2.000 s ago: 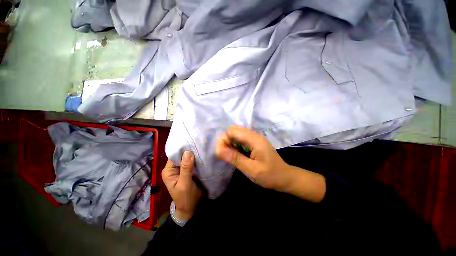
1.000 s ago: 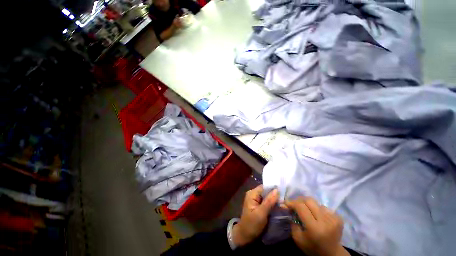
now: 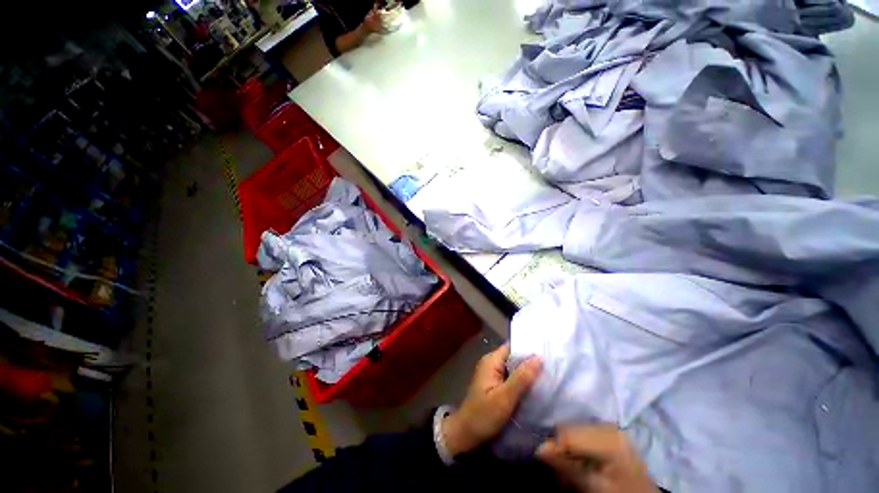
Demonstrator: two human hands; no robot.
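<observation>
A pale grey-lavender jacket (image 3: 675,366) lies over the table's front edge at the lower right, one sleeve stretched to the left. My left hand (image 3: 489,397) pinches the jacket's lower corner between thumb and fingers. My right hand (image 3: 596,456) is just right of it, over the cloth at the frame's bottom; it is blurred, its fingers are curled, and what it holds cannot be made out.
A pile of similar jackets (image 3: 675,106) lies behind on the pale table (image 3: 405,91). A red crate (image 3: 414,356) full of jackets stands left of the table. A blue object (image 3: 404,187) is near the edge. A person's hand (image 3: 374,20) shows at the far end.
The view has swung left toward the crate and pile. Since one second ago, my right hand has moved down, away from my left hand, which still pinches the jacket. The green piece no longer shows.
</observation>
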